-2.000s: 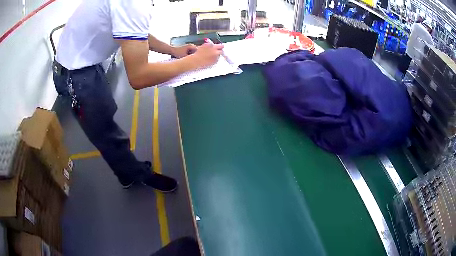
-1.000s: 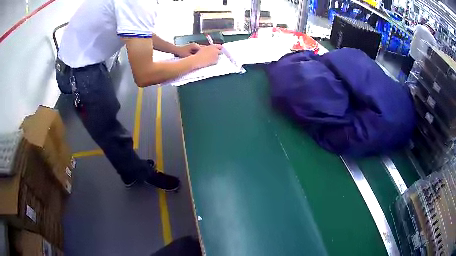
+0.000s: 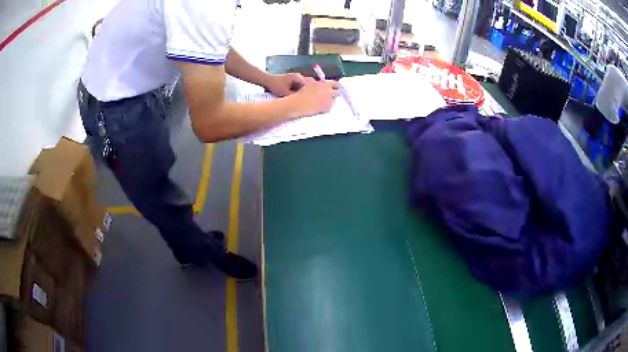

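Neither of my hands is in the picture. A large crumpled dark blue cloth bundle lies on the right part of the green bench top. White record sheets lie at the bench's far left end, with more white paper beside them. Another person leans over the sheets from the left and holds a thin pink and white pen to the paper.
A red disc with white lettering lies behind the papers. A black slotted rack stands behind the bundle. Metal strips run along the bench's right side. Brown cartons are on the floor at left. Metal posts rise behind.
The view has shifted, so the bundle and papers appear lower and further right. The clear trays at the right have mostly gone out of the picture. The other person keeps the pen at the sheets.
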